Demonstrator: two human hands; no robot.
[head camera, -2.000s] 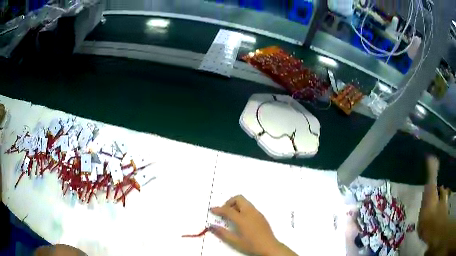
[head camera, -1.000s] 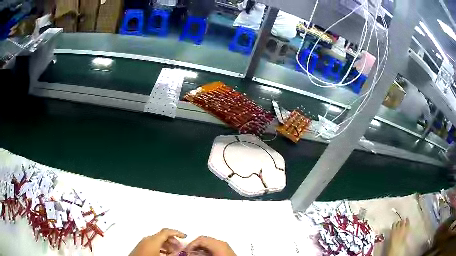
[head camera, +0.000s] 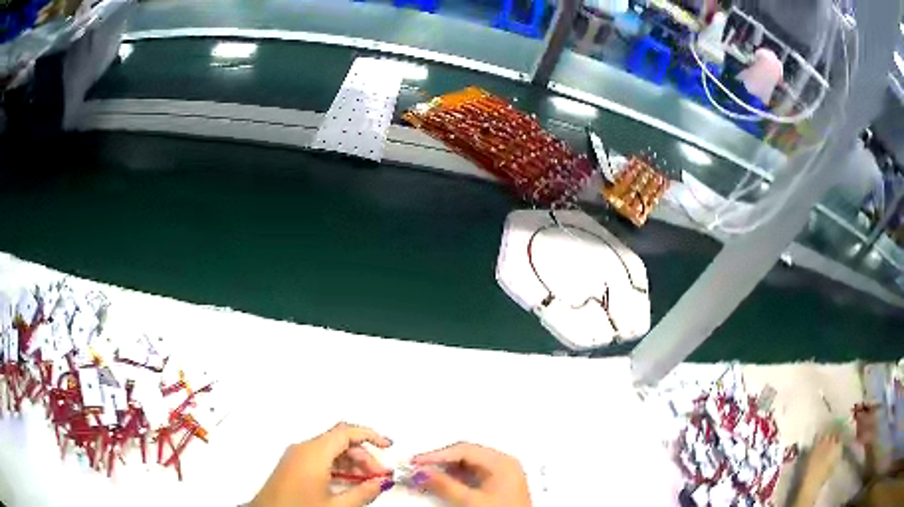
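Observation:
My left hand (head camera: 337, 465) and my right hand (head camera: 471, 475) are close together at the bottom centre, above the white bench. Their fingertips pinch a small white part with red leads (head camera: 402, 473) between them. The red leads show under the left fingers. The fingers cover much of the part, so its details are hidden. A pile of loose wired parts (head camera: 94, 396), white with red leads, lies on the bench at the left. A second pile (head camera: 732, 441) lies at the right.
A white panel with a dark wire harness (head camera: 585, 272) lies on the dark green belt (head camera: 248, 243). Orange strips (head camera: 501, 139) and a perforated white plate (head camera: 359, 109) lie beyond. A grey post (head camera: 738, 282) slants at the right. Another person's hand (head camera: 818, 465) is at the lower right.
Two seconds ago only my right hand showed clearly, holding a small part with a red lead. Both hands have since come together at a small part. The camera view has shifted.

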